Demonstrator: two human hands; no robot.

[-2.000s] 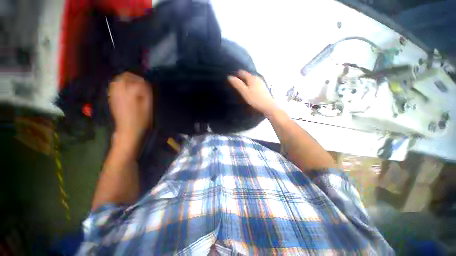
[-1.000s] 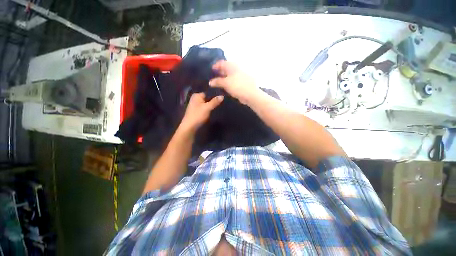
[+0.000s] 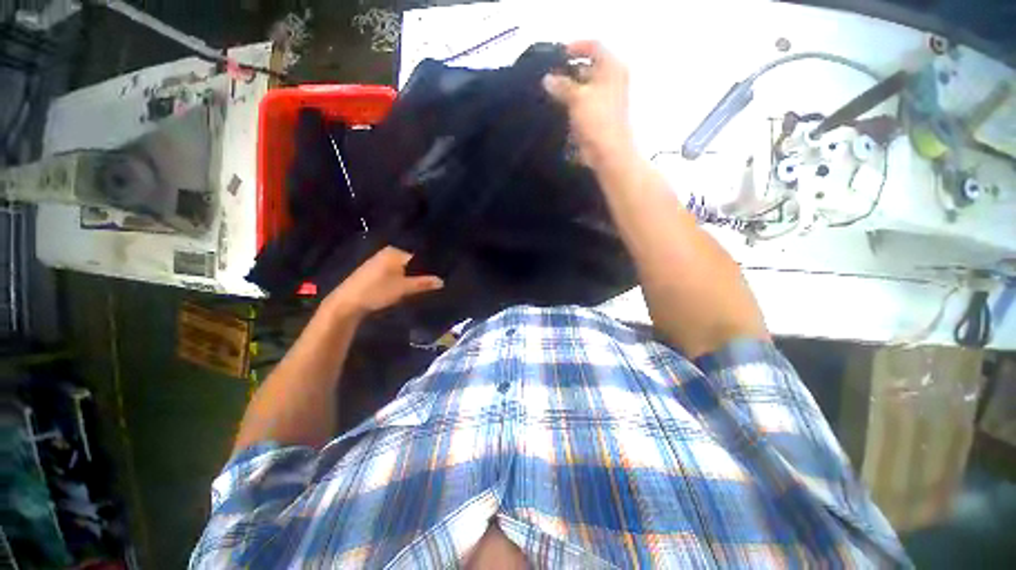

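A black garment [image 3: 490,189] is spread over my lap and the table edge. My right hand [image 3: 585,95] grips its far edge, near the back of the white table. My left hand [image 3: 384,281] lies against the garment's near left part, with the thumb pointing right; its fingertips blend into the dark cloth, so its grip cannot be told. More black cloth [image 3: 318,189] lies in the red bin [image 3: 269,167] at the left, where it meets the garment.
The white table [image 3: 691,45] runs along the right, with a sewing machine [image 3: 824,167] and dark-handled scissors [image 3: 973,321]. Another white table [image 3: 78,251] with a machine stands beyond the bin. A cardboard box [image 3: 214,340] is below it.
My hands were together on the cloth. My right hand has moved away and to the right, pulling the garment's edge out; my left hand has moved nearer my body and left.
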